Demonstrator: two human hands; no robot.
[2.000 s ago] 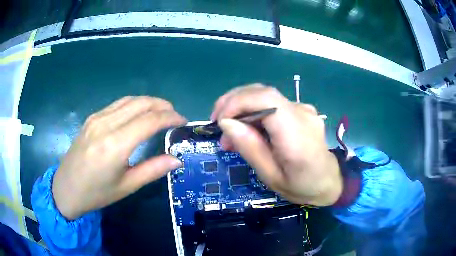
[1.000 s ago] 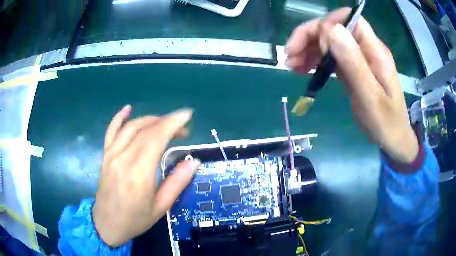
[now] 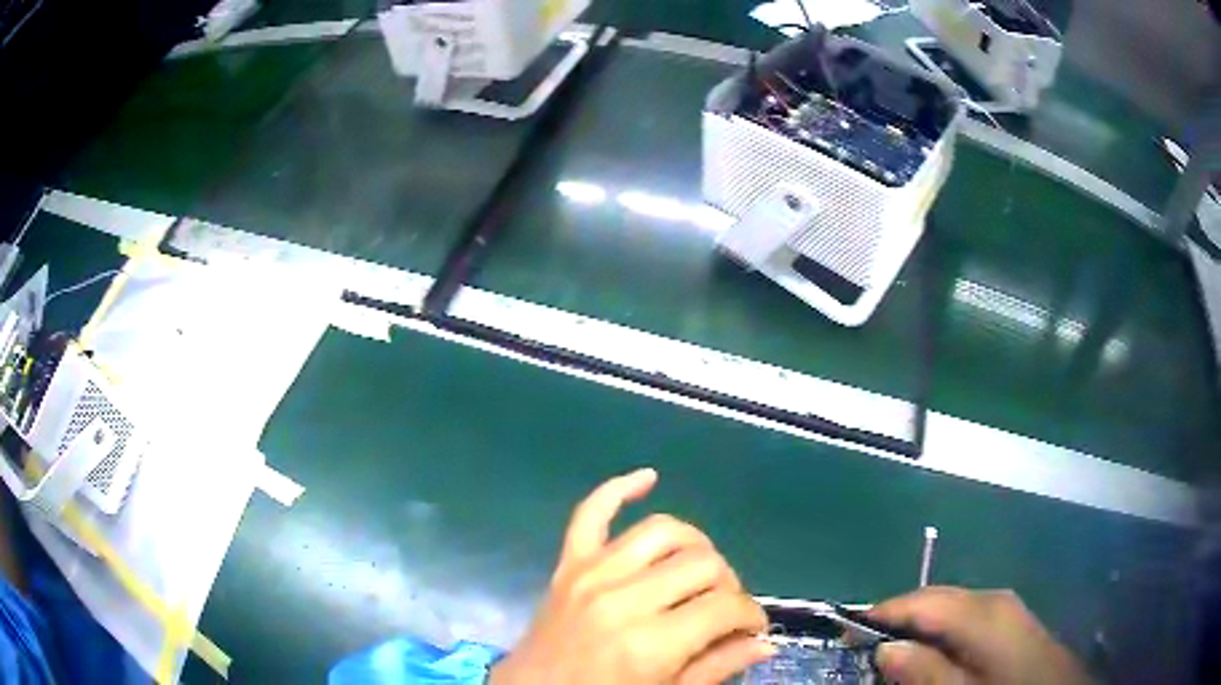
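The open unit with its blue circuit board (image 3: 810,661) lies at the bottom edge, mostly cut off. The white rim of its housing shell (image 3: 803,606) shows behind the board. My left hand (image 3: 643,602) is at the board's left end, index finger raised, fingertips near the rim; whether it grips anything is unclear. My right hand (image 3: 984,636) is at the board's right side, cut off by the bottom edge, with the thin tweezers (image 3: 868,626) held between thumb and fingers, tip over the rim. A thin cable with a white plug (image 3: 929,535) stands up behind my right hand.
A white perforated unit (image 3: 817,187) with open top and U-shaped stand is on the line beyond the white-edged bar (image 3: 670,388). More white units show at the top and at left (image 3: 101,435). White paper (image 3: 201,402) with yellow tape covers the left bench.
The view has tilted up and shifted left, so the board sits at the bottom edge. My right hand has come back from the upper right to the board, and the tweezers have turned around.
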